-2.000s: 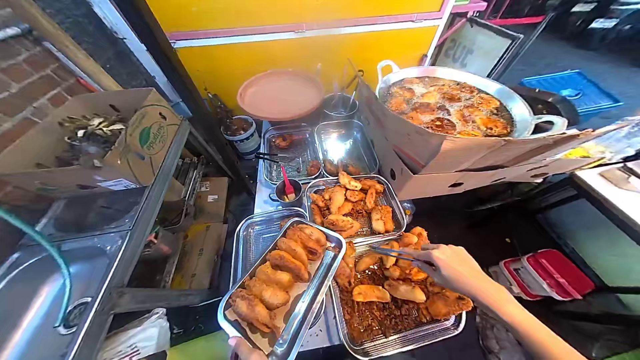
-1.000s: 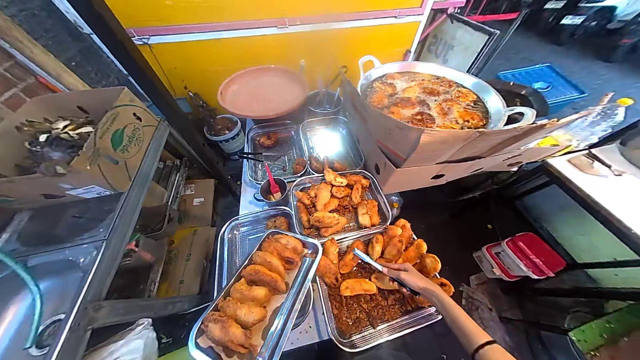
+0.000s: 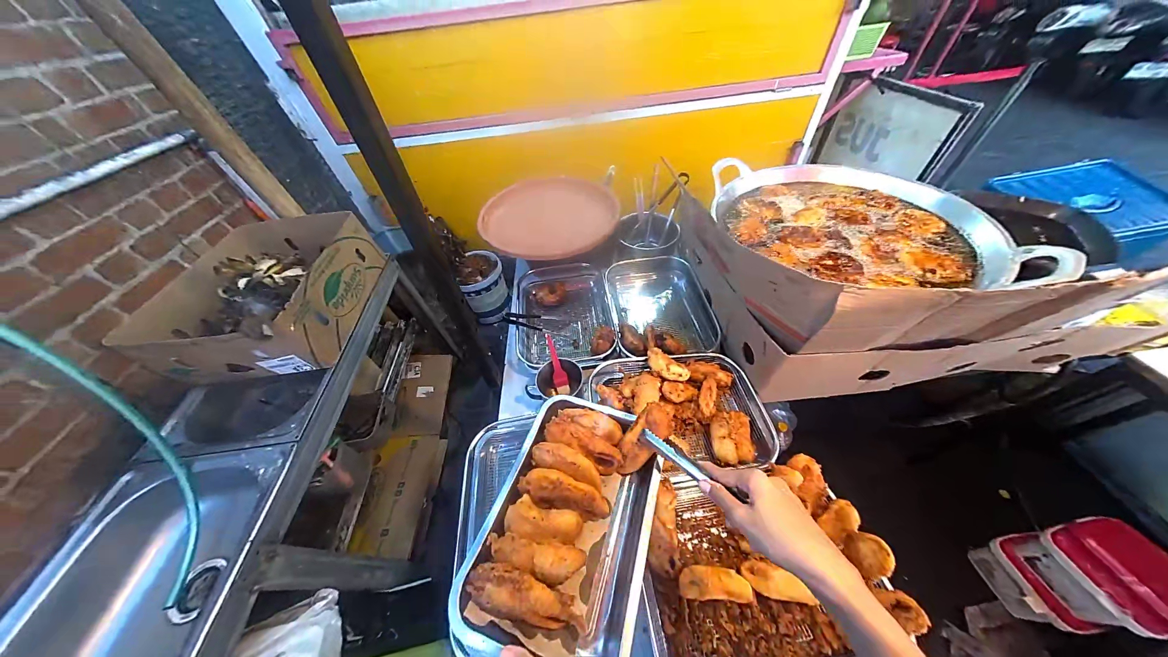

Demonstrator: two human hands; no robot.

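Observation:
My right hand [image 3: 762, 511] is closed around metal tongs [image 3: 675, 453] with a dark grip. A golden fried piece [image 3: 645, 440] is at the tongs' tip, over the upper right edge of a paper-lined metal tray [image 3: 631, 534]. On this tilted tray lies a row of fried pieces [image 3: 540, 522]. Only a bit of my left hand [image 3: 516, 651] shows, at the tray's bottom edge; its fingers are hidden. Under and right of my right hand is a wire-rack tray with fried pieces [image 3: 714, 584] and brown crumbs. Beyond it stands another tray of fried pieces [image 3: 677, 388].
Food fries in a large two-handled pan [image 3: 981, 224] behind cardboard [image 3: 876, 319] at the right. Farther back are two metal trays [image 3: 671, 292], a small pot with a red-handled brush [image 3: 558, 365] and a round pinkish lid [image 3: 549, 219]. A sink [image 3: 100, 557] and carton [image 3: 246, 301] are left.
My right hand and the tongs have moved left, from over the lower right tray to the tray of lined-up pieces. A fried piece is now at the tongs' tip.

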